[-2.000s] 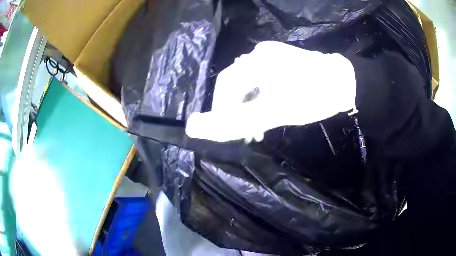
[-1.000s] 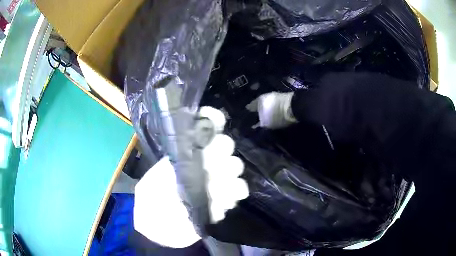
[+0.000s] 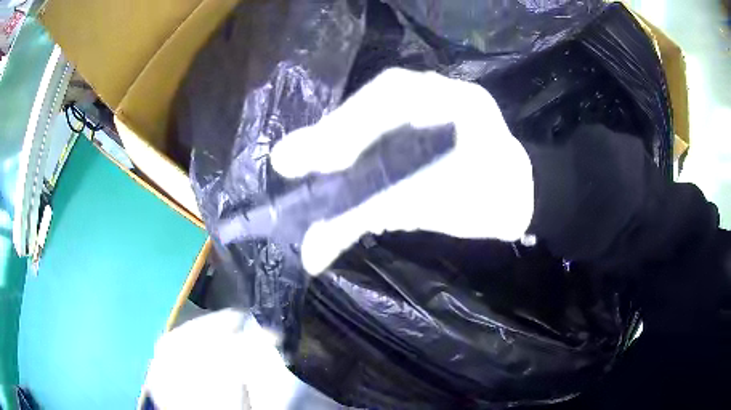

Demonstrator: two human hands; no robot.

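Note:
My right hand [image 3: 473, 168], in an overexposed white glove, comes from the right over the black bin liner [image 3: 481, 344]. It holds a long moulded plastic part [image 3: 345, 192] between thumb and fingers. The part looks grey and ribbed, is slightly blurred, and its free end points to the lower left. My left hand [image 3: 220, 364], also in a white glove, is low at the left near the workbench edge, cut off by the bottom of the picture. Its fingers are washed out, so its grip cannot be told.
A tan carton [image 3: 152, 56] surrounds the liner, with a flap at the upper left. A green-topped workbench [image 3: 104, 272] with a wood-coloured edge stands at the left. A black cable [image 3: 78, 118] and a pale bar [image 3: 40, 152] lie along its far side.
A second ago my left hand held a part over the liner's left side; it has moved down and left. My right hand has risen from inside the liner and now holds a part.

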